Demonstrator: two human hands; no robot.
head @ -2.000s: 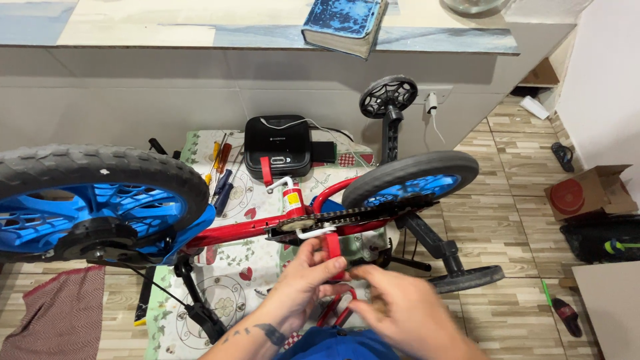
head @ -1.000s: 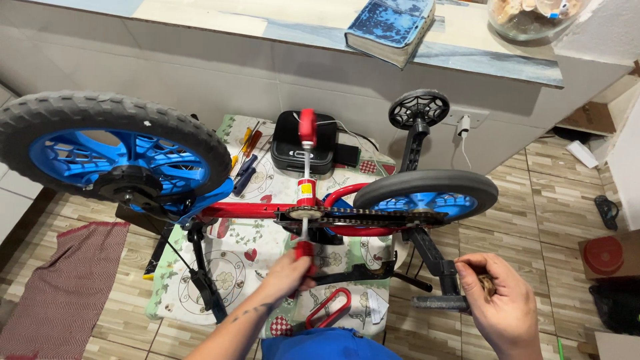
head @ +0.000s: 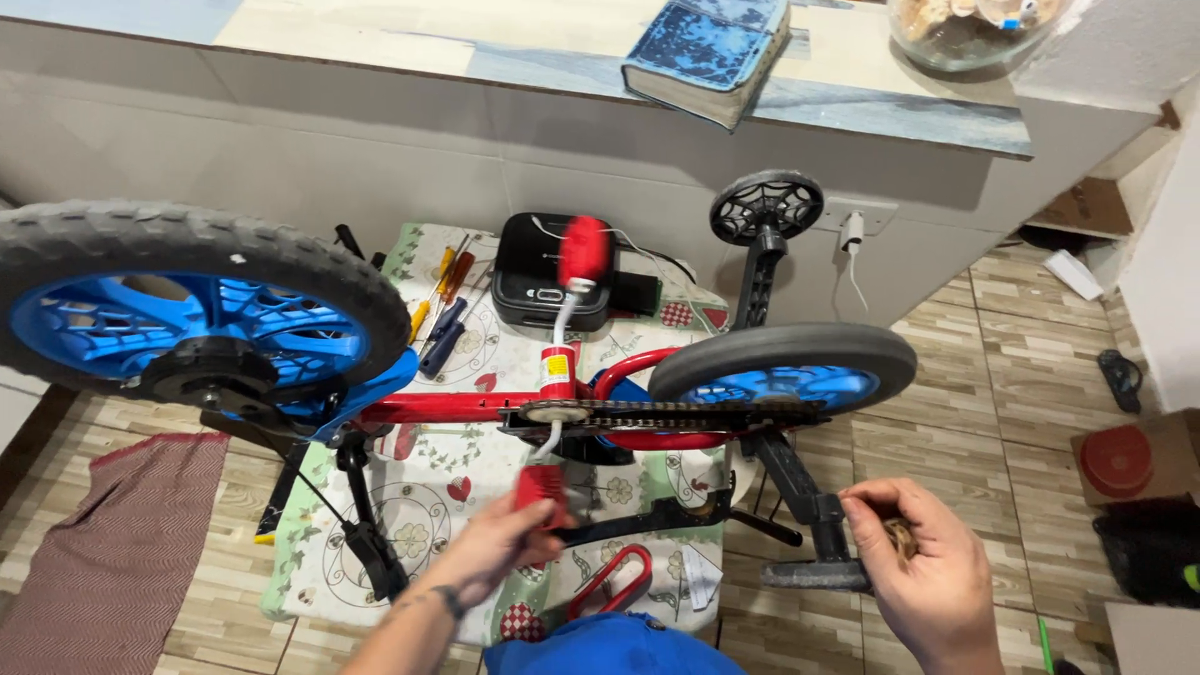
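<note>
A red child's bicycle frame (head: 431,409) rests upside down, its blue-rimmed front wheel (head: 225,309) at left and rear wheel (head: 787,366) at right. My left hand (head: 525,530) grips the near red pedal (head: 541,492) on the white crank. The far red pedal (head: 583,248) is blurred. A chain (head: 675,412) runs from the chainring to the rear wheel. My right hand (head: 923,562) holds a brownish bundle, perhaps cloth, beside the near training wheel (head: 816,575). The other training wheel (head: 767,208) stands by the wall.
Under the bicycle is a patterned tablecloth (head: 422,506) with screwdrivers (head: 442,337), a black compressor-like case (head: 548,305) and a red loop-shaped part (head: 609,581). A blue book (head: 708,56) and a glass bowl (head: 975,37) sit on the shelf. A checked cloth (head: 141,553) lies on the floor.
My right hand has moved right from the pedal area to the near training wheel. My left hand holds the near pedal, and the crank stands at a different angle from the first frame.
</note>
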